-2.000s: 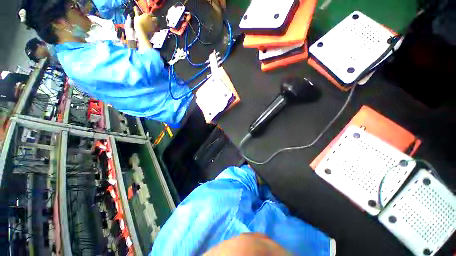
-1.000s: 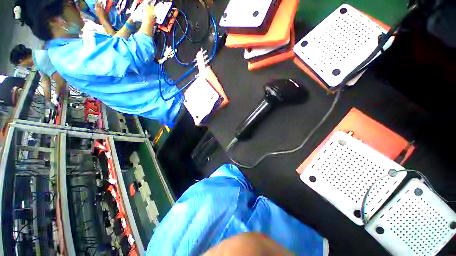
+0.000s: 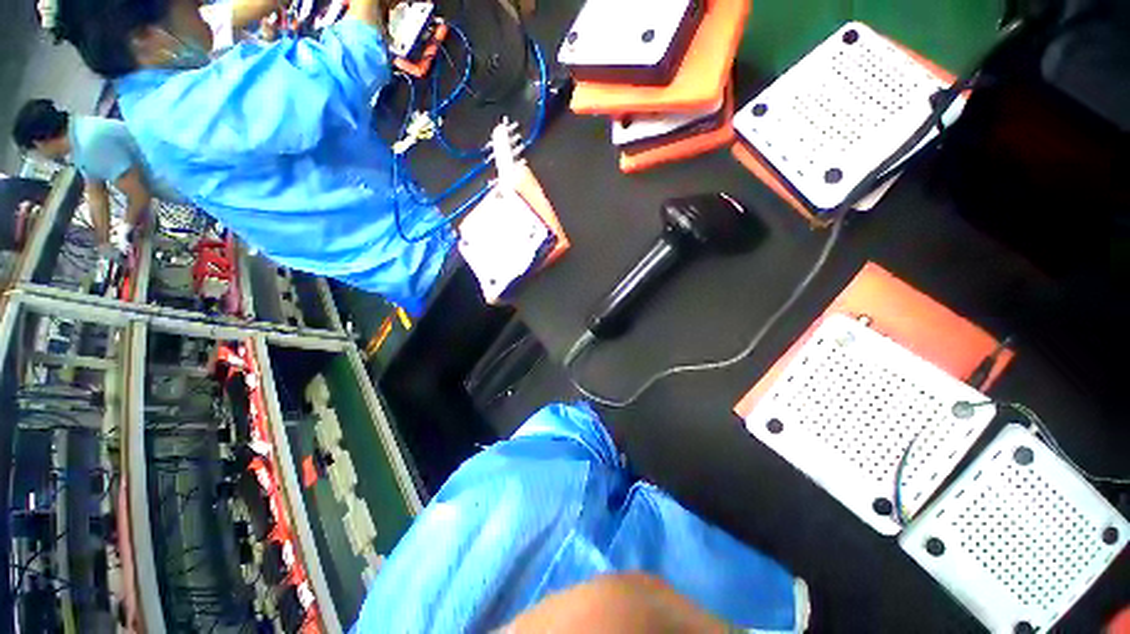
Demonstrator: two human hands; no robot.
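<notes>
Neither of my hands can be made out; my blue sleeve (image 3: 496,520) runs to the bottom edge and ends in a pale cuff. Two white devices (image 3: 855,421) lie side by side at the lower right, vented faces and dark round feet up. An orange pad (image 3: 898,316) lies partly under the left one. A thin lead (image 3: 911,464) loops over where they meet. A black handheld scanner (image 3: 644,279) lies on the dark bench, its grey cord curving right. A blurred skin-coloured shape (image 3: 620,609) at the bottom edge cannot be identified.
Another white device (image 3: 843,112) sits on an orange pad at the upper right, crossed by a dark cable. Stacked devices and pads (image 3: 657,87) stand at the back. A small white unit (image 3: 502,248) and blue cables are beyond the scanner. A person in blue (image 3: 273,161) works at the left, beside racks.
The view has shifted, so the bench things sit farther left than two seconds ago. The neighbouring person's arms have moved, and another person at the far left shows more. The scanner and devices lie as before.
</notes>
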